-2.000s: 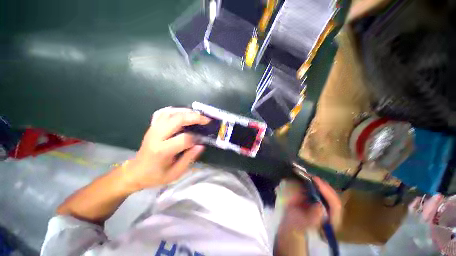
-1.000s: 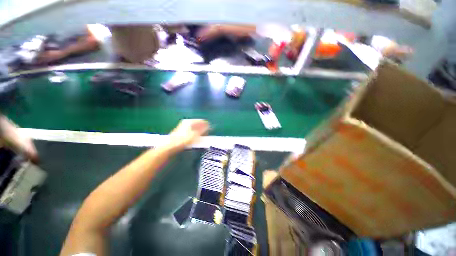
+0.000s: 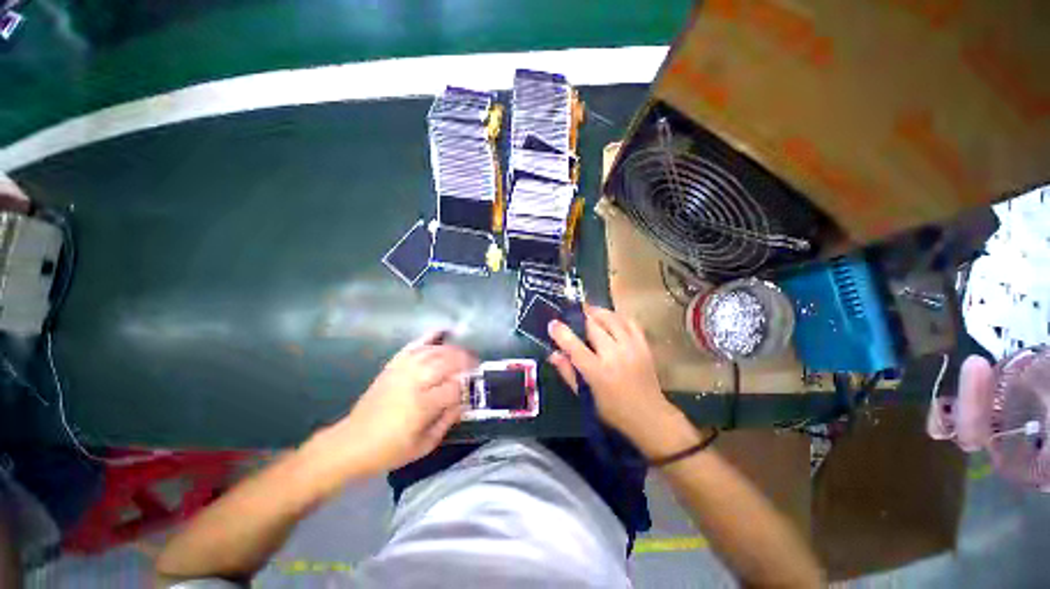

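Note:
A phone board assembly with a white edge, a dark middle and red at its right end lies flat by the bench's front edge. My left hand holds its left end, which the fingers hide. My right hand is right of it, thumb and fingertips at the corner of a black LCD screen at the near end of the right stack. A dark blue soldering iron is held under this hand, its tip not made out. Its cable loops round the wrist. Two LCD stacks with orange tabs stand ahead.
The round tin of silvery scraps sits on cardboard, beside the blue soldering station. Behind are a black extractor fan and a large carton. The pink fan is far right. The green conveyor runs beyond the white rail.
The view has tilted back down from the conveyor. My left hand has come back from the rail to the board assembly. My right hand, out of view a second ago, is now at the LCD screen.

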